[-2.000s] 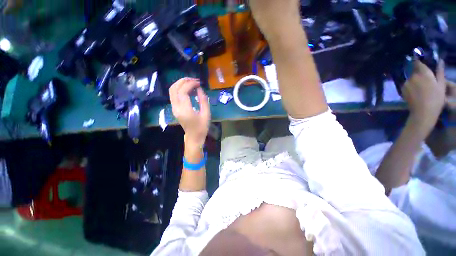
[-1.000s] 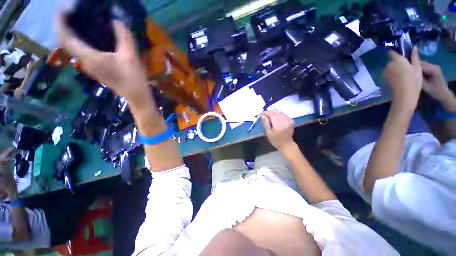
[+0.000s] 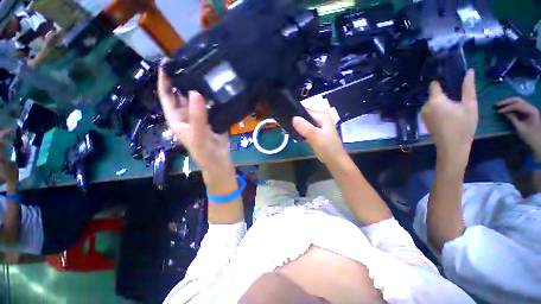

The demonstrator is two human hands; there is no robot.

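Observation:
A large black device body (image 3: 246, 59) with a silver label is held up over the bench, close to the camera and cropped at the top. My left hand (image 3: 199, 130), with a blue wristband, supports its left side, with fingers spread along the edge. My right hand (image 3: 320, 133) grips the black handle (image 3: 292, 113) that projects from the body toward me. The orange fixture (image 3: 255, 122) is mostly hidden behind the unit. A white tape ring (image 3: 270, 136) lies at the bench edge below it.
Black units stand on the green bench at left (image 3: 157, 139) and right (image 3: 406, 119). White paper (image 3: 368, 128) lies at right. Neighbouring workers are at both sides; the right one's hand (image 3: 451, 119) holds a black unit. A red stool (image 3: 95, 243) and a black tray (image 3: 148, 255) are below the bench.
The black unit has moved from the upper left to the centre, carried by my left hand. My right hand has risen from the bench edge and taken hold of its handle.

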